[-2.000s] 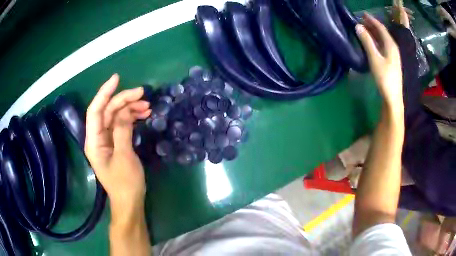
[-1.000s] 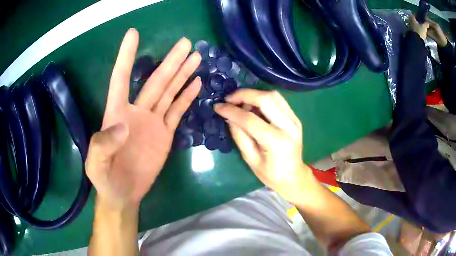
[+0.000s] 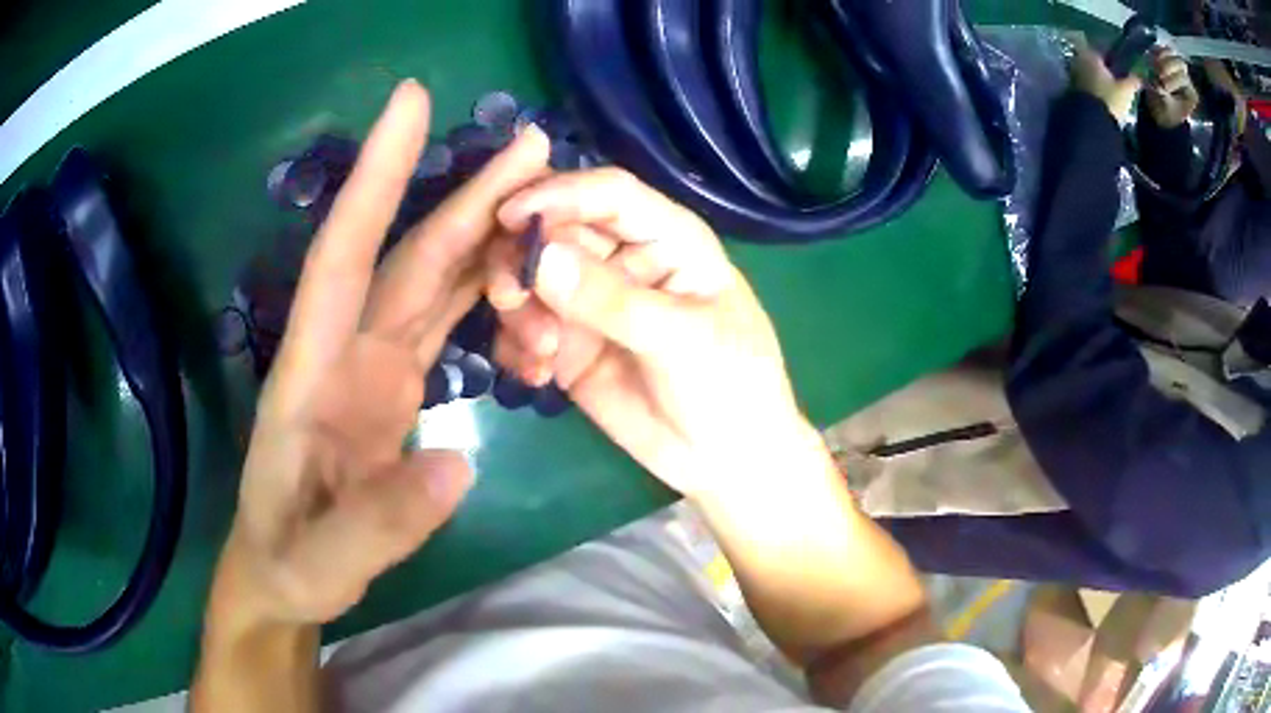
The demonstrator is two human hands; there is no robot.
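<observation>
My right hand (image 3: 641,314) pinches a small dark navy disc (image 3: 533,251), seen nearly edge-on, between thumb and fingertips. My left hand (image 3: 342,404) is beside it, palm turned up and fingers spread; its fingertips are close to the right hand's. I see nothing held in it. Loose round cover discs (image 3: 471,373) lie on the green surface beneath both hands, which partly hide the pile.
Nested navy neck fans (image 3: 836,220) lie at the upper right, more navy neck fans (image 3: 165,474) at the left edge. A neighbouring person in dark sleeves (image 3: 1073,334) handles a dark item at right, beside clear plastic (image 3: 1025,98). A white strip (image 3: 84,91) curves at upper left.
My right hand has lifted from the pile with a disc and moved left to my left hand's fingertips. My left hand has turned slightly. The neighbour's arms have shifted.
</observation>
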